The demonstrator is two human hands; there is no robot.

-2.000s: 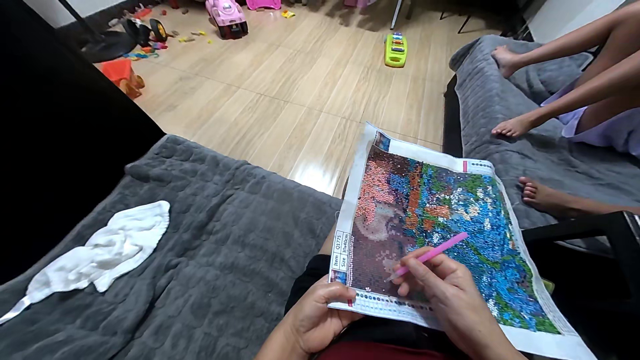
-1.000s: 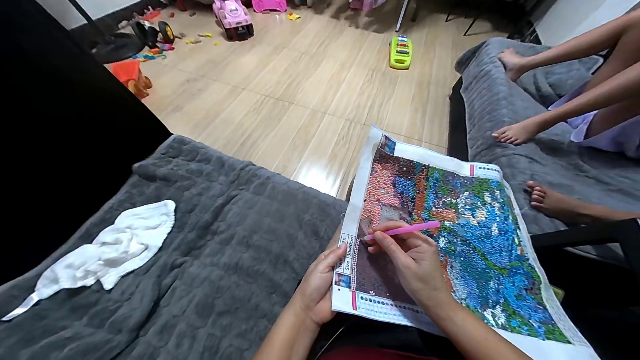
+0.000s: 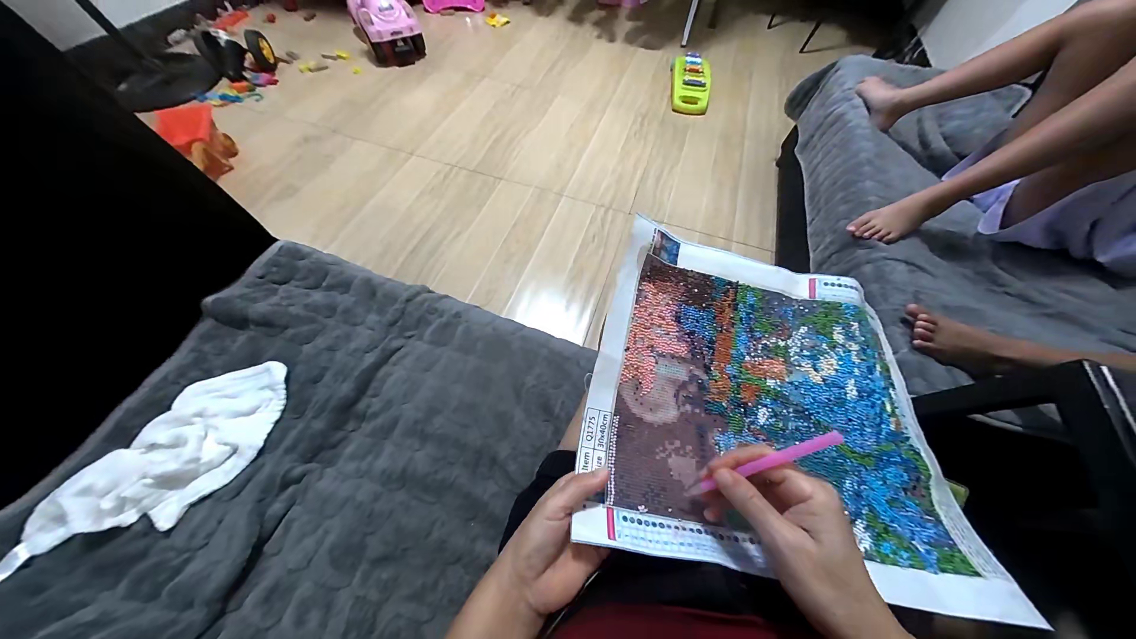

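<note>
A diamond painting canvas [image 3: 799, 373] lies tilted over my lap, its blue, green and orange part covered with small drills and its lower left brown. My left hand [image 3: 559, 541] grips the canvas at its lower left edge, thumb on top. Between the thumb and fingers of my right hand [image 3: 781, 515] is a pink applicator pen [image 3: 781, 457], its tip down at the brown lower left area. Whether the tip touches the canvas I cannot tell. White margins with printed symbols frame the picture.
On the grey quilted cover [image 3: 355, 426] at left lies a white cloth [image 3: 177, 453]. At right, another person's bare legs and feet rest on a grey-covered seat [image 3: 834, 177], near a black armrest [image 3: 1021, 390]. A toy xylophone [image 3: 690, 84], pink toy car [image 3: 389, 27] and orange toy [image 3: 197, 138] are on the floor.
My right hand has moved with the pink pen from the canvas's left edge down to its lower brown part. My left hand has shifted down along the edge.
</note>
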